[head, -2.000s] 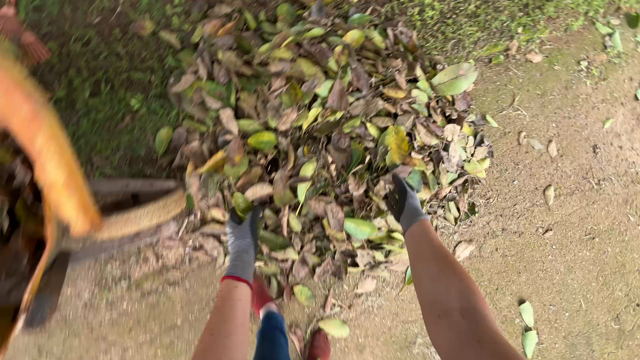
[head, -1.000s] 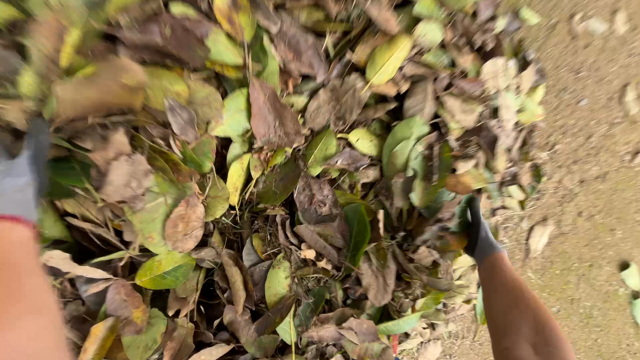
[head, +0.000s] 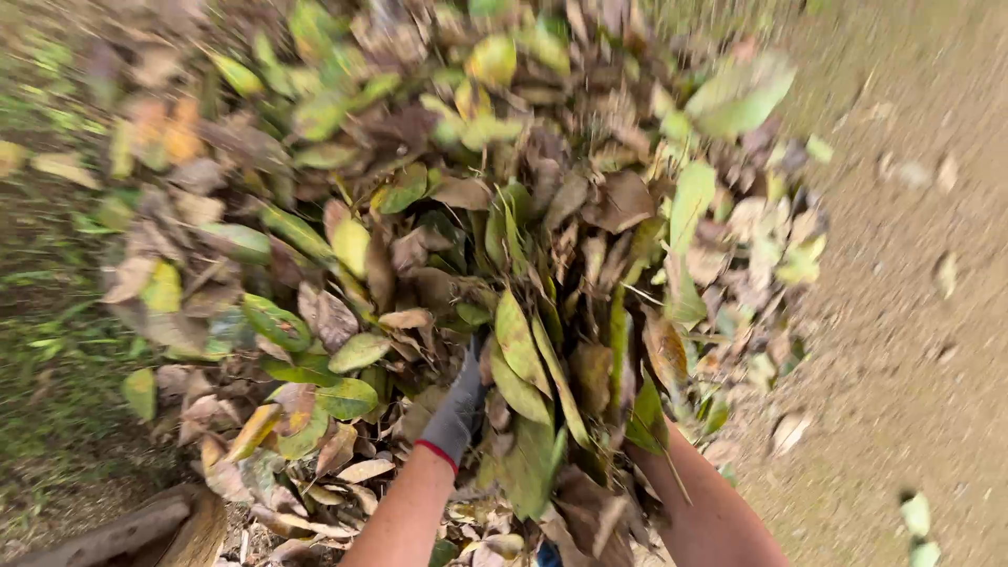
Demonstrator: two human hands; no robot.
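A broad pile of fallen leaves, brown, green and yellow, covers the ground before me. My left hand, in a grey glove with a red cuff, presses into the pile with its fingers hidden among the leaves. A thick bunch of leaves is gathered between my two arms. My right hand is buried behind that bunch; only the bare forearm shows, at the lower right. The fingers of both hands are out of sight.
Bare packed dirt with a few scattered leaves lies to the right. Grass borders the pile on the left. At the bottom left is the edge of a brown object, possibly wooden.
My hands, wide apart at the pile's sides a second ago, have come close together around a bunch of leaves. The right glove, visible before, is now hidden by leaves.
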